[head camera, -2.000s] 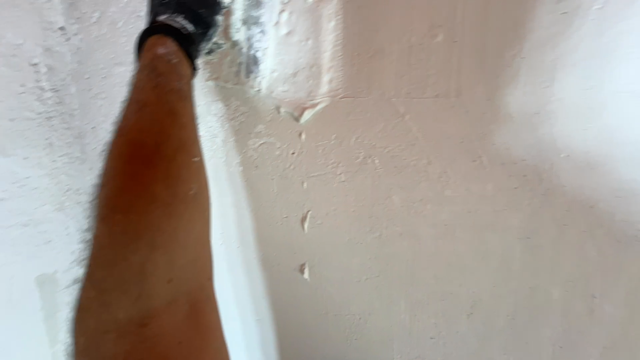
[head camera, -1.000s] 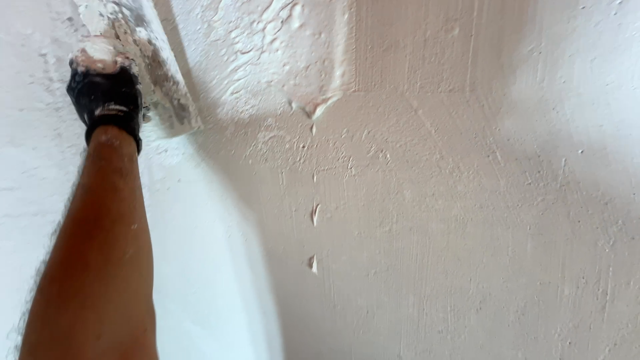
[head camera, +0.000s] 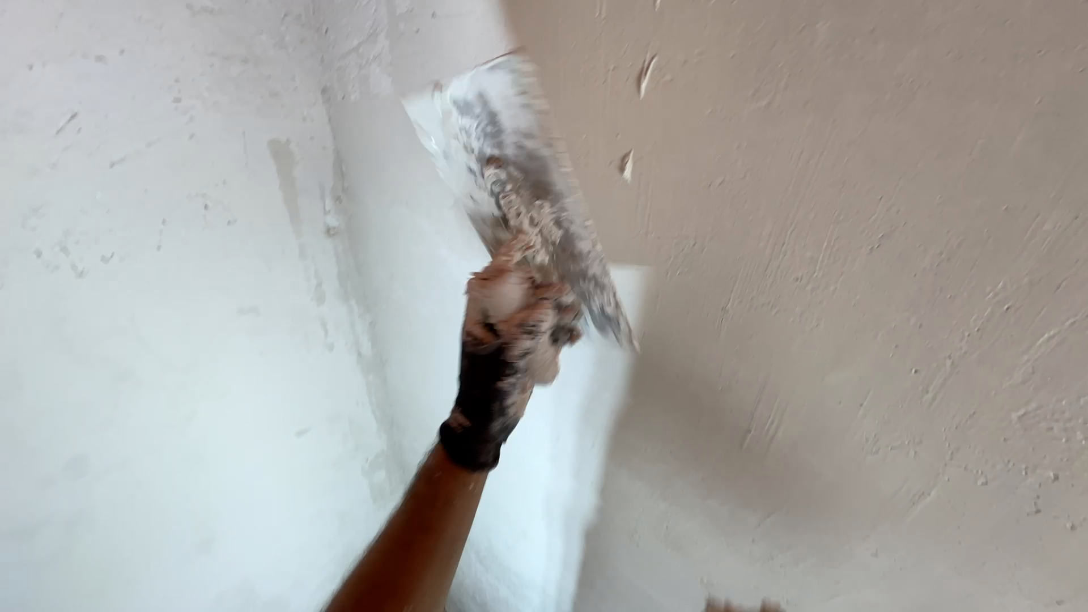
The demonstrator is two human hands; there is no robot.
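My left hand (head camera: 514,331), in a black fingerless-looking glove smeared with plaster, is shut on a wide, plaster-coated trowel (head camera: 544,187). The blade slants from upper left to lower right over the border between a white strip of wall and the beige plastered wall (head camera: 850,297). Motion blur hides whether the blade touches the wall. Just the fingertips of what appears to be my right hand (head camera: 741,605) show at the bottom edge; whatever that hand holds is out of sight.
An inner corner (head camera: 340,212) runs down the left, with a scuffed white wall (head camera: 170,340) beside it. Small raised flecks (head camera: 627,165) and ridges mark the beige surface. A lighter white patch (head camera: 578,425) lies below the trowel.
The left hand and trowel, at upper left a second ago, are now near the middle and lower on the wall. Fingertips have appeared at the bottom edge. The view has shifted down and left.
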